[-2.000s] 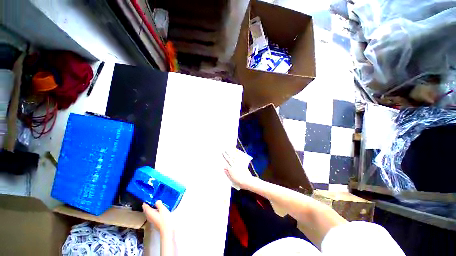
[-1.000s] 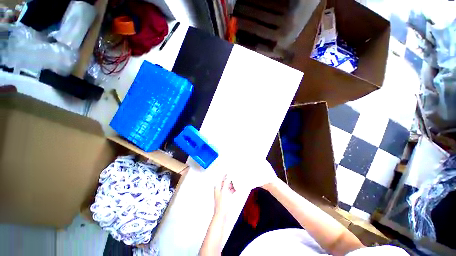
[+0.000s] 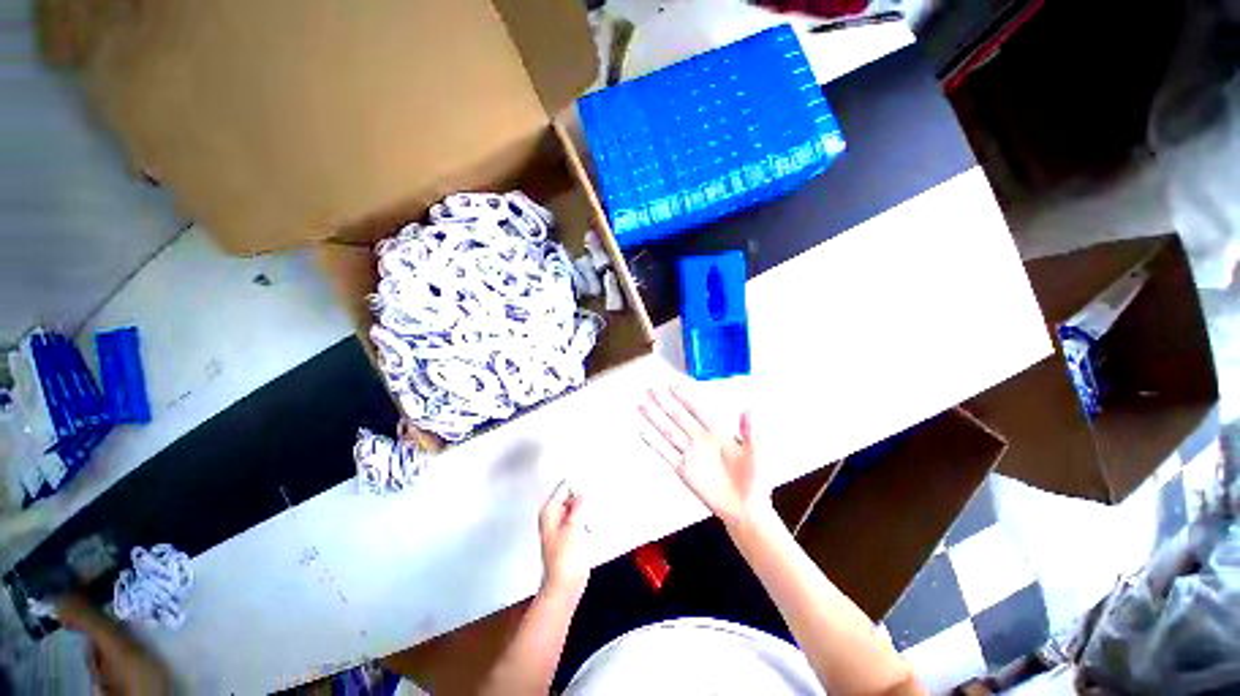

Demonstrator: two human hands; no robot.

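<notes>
My right hand (image 3: 707, 456) is over the white bench top (image 3: 870, 340) with its fingers spread; no object shows in it. My left hand (image 3: 562, 530) is to its left near the bench's front edge, fingers partly curled; whether it holds something small cannot be told. A blue blister tray (image 3: 715, 316) lies just beyond my right hand. A stack of blister trays (image 3: 707, 129) stands behind it on the black strip. Left of the tray is an open carton (image 3: 605, 204) full of coiled white charging cables (image 3: 483, 313).
Loose cable coils (image 3: 388, 462) lie by the carton's near corner. Another person's hand (image 3: 102, 639) is at the far left near a cable pile (image 3: 152, 585). Blue-and-white boxes (image 3: 61, 394) lie at the left. Floor cartons (image 3: 911, 496) stand beyond the bench's right side.
The view has swung left, bringing the cable carton to the middle. My left hand has let go of the blue tray, which now lies on the bench. My right hand's fingers are now spread.
</notes>
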